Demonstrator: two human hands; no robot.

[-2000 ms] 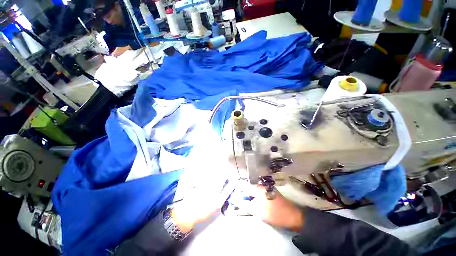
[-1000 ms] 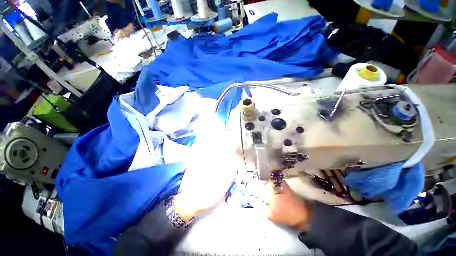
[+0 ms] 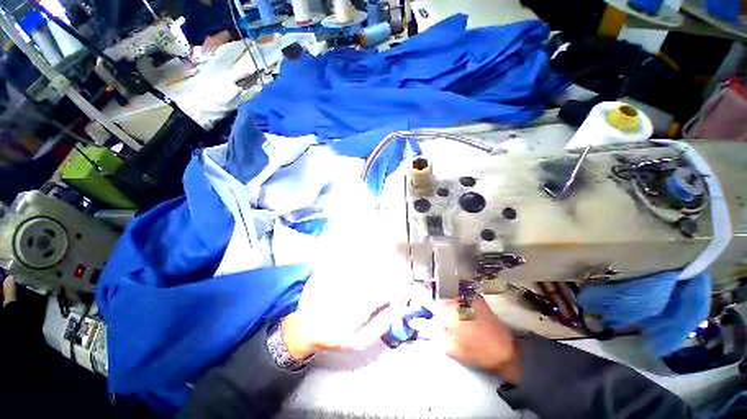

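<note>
A small blue piece (image 3: 405, 325) lies at the needle area, between my fingertips. My left hand (image 3: 332, 327) is left of it, wrist with a watch, its fingers washed out by glare. My right hand (image 3: 479, 335) is right of it, below the end of the sewing machine head (image 3: 557, 213), its fingertips also in glare. I cannot tell exactly how the fingers hold the piece. The large blue garment (image 3: 188, 319) spreads left of the machine, with its pale inner side (image 3: 287, 184) turned up. The machine bed (image 3: 385, 385) is under my hands.
A blue garment pile (image 3: 409, 82) lies behind the machine. A thread cone (image 3: 610, 127) stands behind the head, and a blue rag (image 3: 655, 307) hangs at its front. Another machine (image 3: 49, 241) is at far left, near a green box (image 3: 98, 176). A person's hand (image 3: 217, 39) shows at the back.
The view has shifted, so the machine sits further right in the picture. The small blue piece shows more clearly between my hands. Both hands stay near the needle.
</note>
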